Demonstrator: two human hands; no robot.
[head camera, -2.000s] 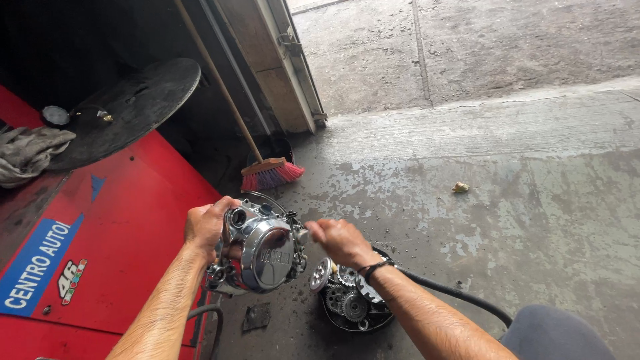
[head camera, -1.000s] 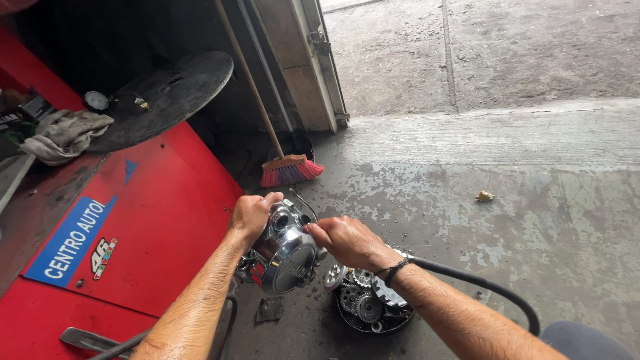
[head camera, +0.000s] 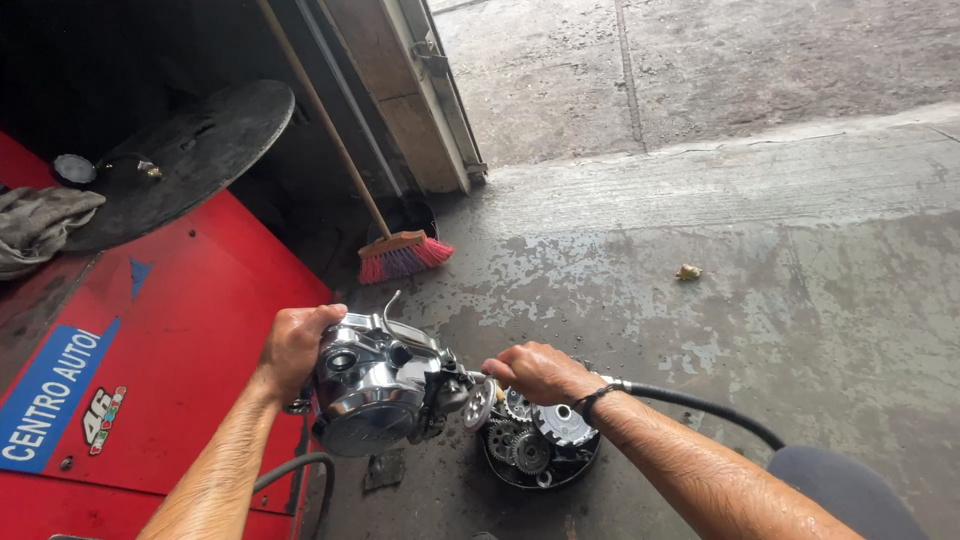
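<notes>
My left hand (head camera: 300, 346) grips the upper left edge of a chrome engine casing (head camera: 375, 379), which is held above the floor with its round cap tilted downward. A thin curved metal tube (head camera: 390, 311) stands up from its top edge. Just right of the casing, my right hand (head camera: 541, 373) is closed on what looks like an air blow gun, mostly hidden by the fingers, its short metal tip pointing at the casing. A black hose (head camera: 697, 401) with a silver fitting runs from behind my right wrist. Below that hand, a round black pan (head camera: 517, 481) holds several metal gears (head camera: 531, 451).
A red metal cabinet (head camera: 202, 300) fills the left side, with a round dark plate (head camera: 187, 150), a grey rag (head camera: 37, 225) and a gauge (head camera: 73, 170) on top. A broom (head camera: 401, 255) leans near the door frame (head camera: 427, 97). A small crumpled scrap (head camera: 688, 272) lies on the floor.
My left hand has tilted the casing so that its round cap faces lower than two seconds ago. My right hand, close against the casing one second ago, is now a little farther right of it.
</notes>
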